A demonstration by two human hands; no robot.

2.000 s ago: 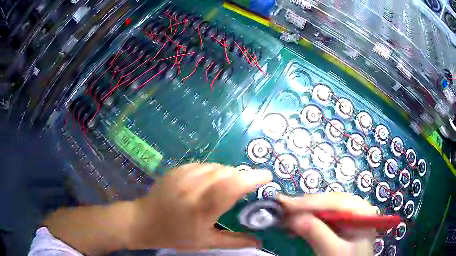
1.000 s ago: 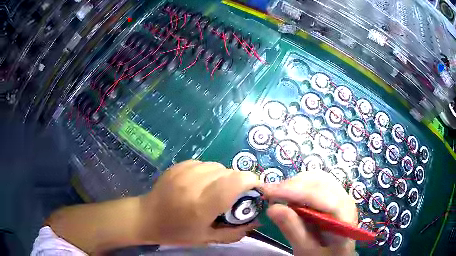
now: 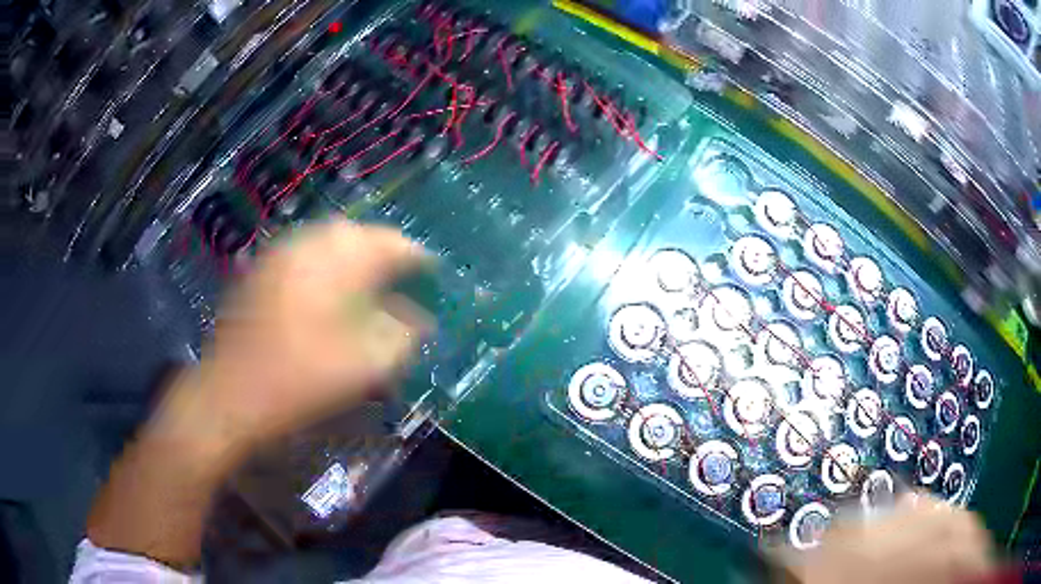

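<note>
My left hand [image 3: 308,331] is blurred over the near part of the left clear tray; its fingertips point right, and whether it holds anything cannot be told. My right hand [image 3: 896,542] is blurred at the bottom right, over the near edge of the right tray. A bit of the red test probe [image 3: 1002,574] shows beside it; its tip is hidden. The right blister tray [image 3: 559,408] holds many white-ringed speakers [image 3: 656,430], face up with thin red leads. The left tray [image 3: 485,245] has dark-backed speakers [image 3: 217,215] with red lead wires along its far and left parts.
Stacks of clear trays [image 3: 799,86] stand beyond the yellow tape [image 3: 616,29], and more [image 3: 69,137] at the left. A blue object [image 3: 642,11] is at the top edge. The green mat [image 3: 502,439] shows between the trays. A white label [image 3: 328,488] lies below my left hand.
My left hand has moved left and up, away from my right hand, and the speaker it held no longer shows. My right hand has moved right and down with the probe.
</note>
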